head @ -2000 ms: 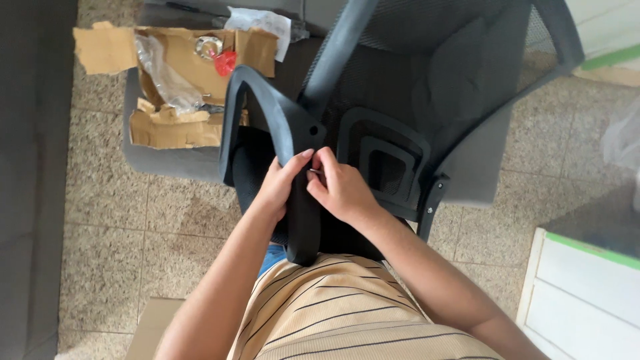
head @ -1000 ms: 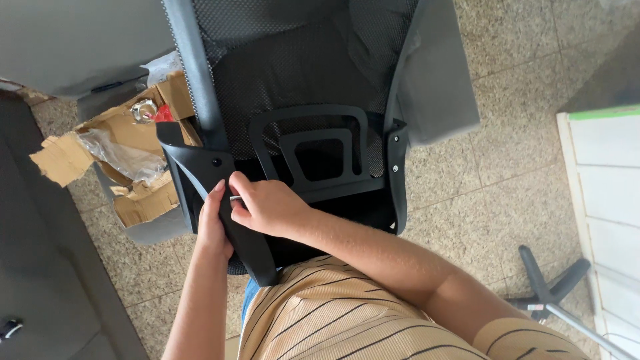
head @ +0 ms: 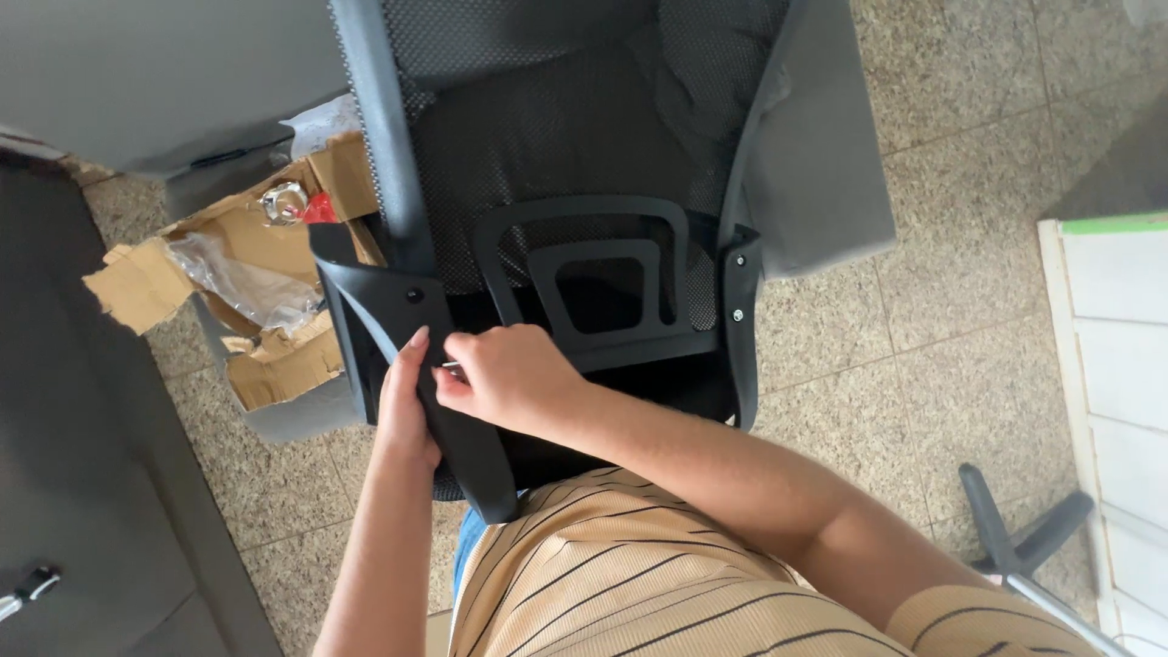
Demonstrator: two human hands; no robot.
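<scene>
A black mesh office chair backrest (head: 547,119) with a plastic lumbar support (head: 671,265) lies in front of me. Along its left side runs a black plastic armrest (head: 470,456), which has a round hole near its upper part. My left hand (head: 406,401) grips this armrest, thumb on top. Between the fingertips of my right hand (head: 511,374) is a small metal piece (head: 450,365), mostly hidden, set against the armrest; whether it is a screw or a key I cannot tell. The right-hand armrest (head: 744,319) shows two screw heads.
A torn cardboard box (head: 255,228) with clear plastic bags and a red item lies at the left on a grey upholstered seat (head: 310,422). A black chair base (head: 1013,538) is on the stone-tiled floor at the lower right, beside a white cabinet (head: 1122,365) with a green edge.
The view has shifted and turned, bringing the chair base into sight. Both hands remain at the left armrest, with the small metal piece still at my right fingertips.
</scene>
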